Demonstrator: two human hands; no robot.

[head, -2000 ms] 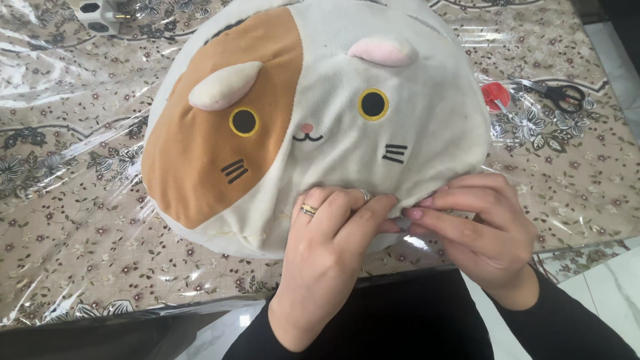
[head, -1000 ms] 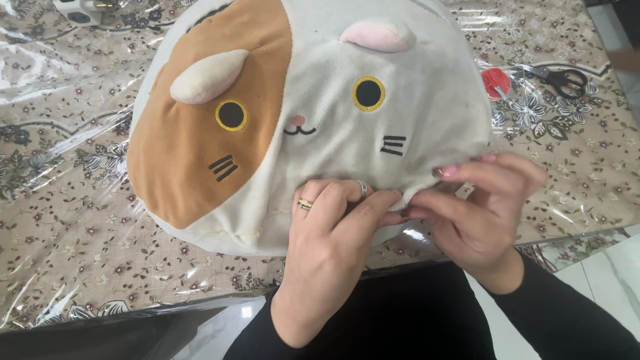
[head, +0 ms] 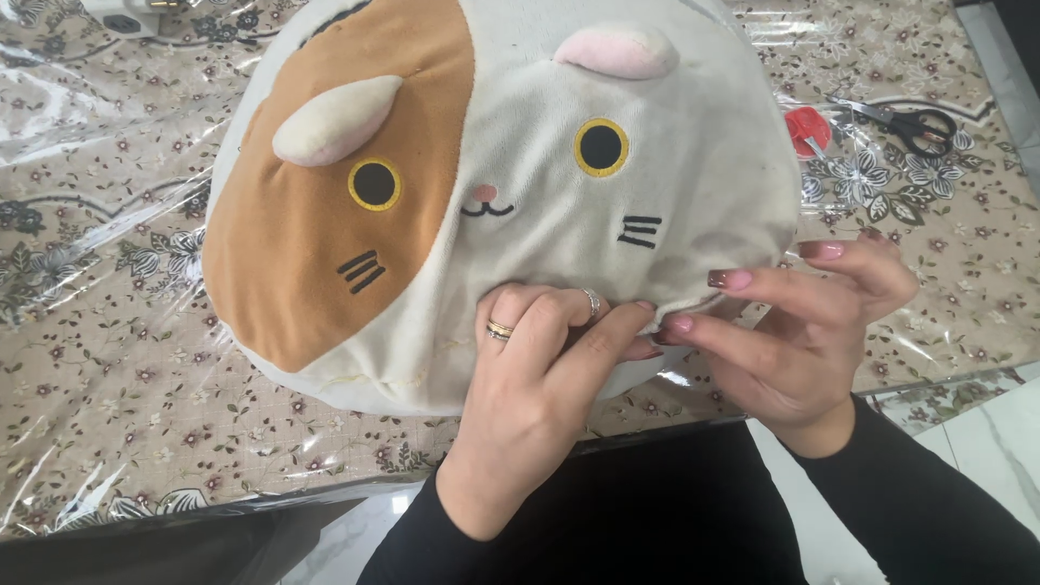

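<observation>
A large round plush cat cushion (head: pixel 528 252), white with an orange patch, lies face up with its lower edge towards me. My left hand (head: pixel 544 366), with rings on two fingers, pinches the fabric at the cushion's lower right edge. Close beside it on the right, my right hand (head: pixel 788 333) has its thumb or a fingertip against the same edge, where the seam fabric is raised. Its other fingers are spread above the fabric. Whether a needle or thread is between the fingers cannot be made out.
The table has a floral cloth (head: pixel 122 390) under clear plastic. Black-handled scissors (head: pixel 918 130) lie at the right, beside a small red round object (head: pixel 807 132). A white plug adapter (head: pixel 130 18) sits at the top left. The table's front edge runs just below the cushion.
The fingers of my right hand have shifted at the cushion's edge and are more spread than two seconds ago. My left hand keeps its pinch on the fabric.
</observation>
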